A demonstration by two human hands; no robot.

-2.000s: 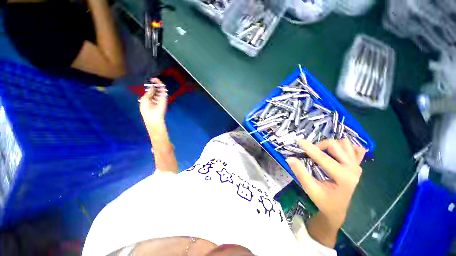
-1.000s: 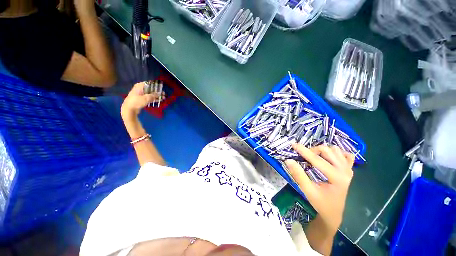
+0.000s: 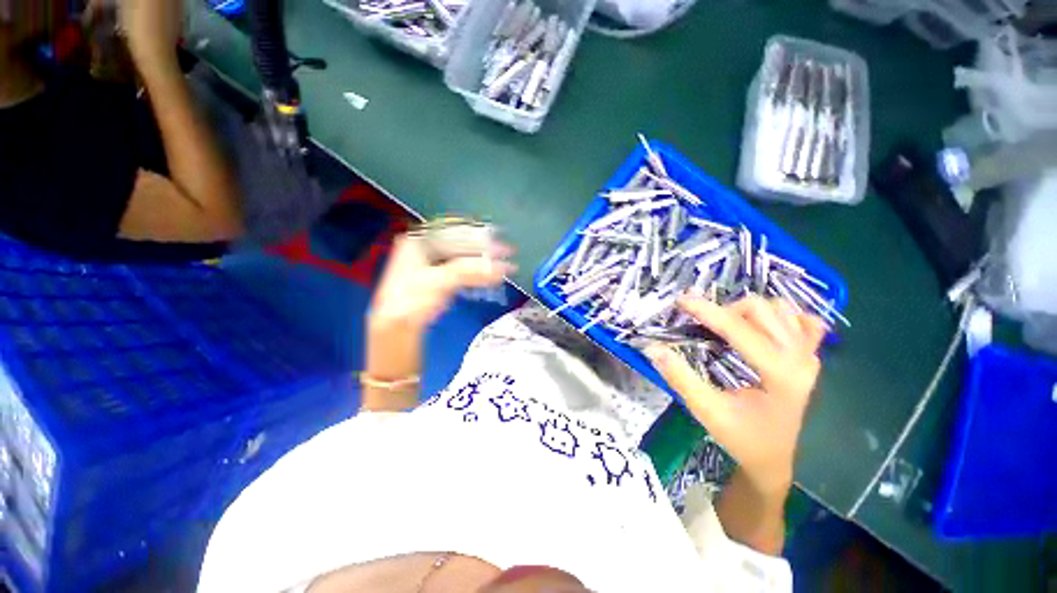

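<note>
A blue parts tray (image 3: 759,214) heaped with loose silver metal tips (image 3: 661,249) lies at the bench's near edge. My left hand (image 3: 429,278) is blurred, just left of the tray at the bench edge, and is closed around several metal tips. My right hand (image 3: 753,371) rests over the tray's near right part, palm down, with thumb and fingers spread and the fingertips at the loose tips. Whether it grips one cannot be told. A clear packing box (image 3: 751,156) beyond the tray holds a row of tips on a white lining.
Two clear side boxes (image 3: 458,81) with loose parts stand at the far left. A dark case (image 3: 921,203), crumpled plastic bags (image 3: 1026,162) and an empty blue tray (image 3: 1003,446) lie right. A green bin (image 3: 666,446) sits below the edge. Another person's arm (image 3: 191,174) and blue crates (image 3: 174,382) are left.
My left hand has moved right, from over the floor to beside the tray, still holding tips. My right hand stays at the tray. The view has shifted slightly.
</note>
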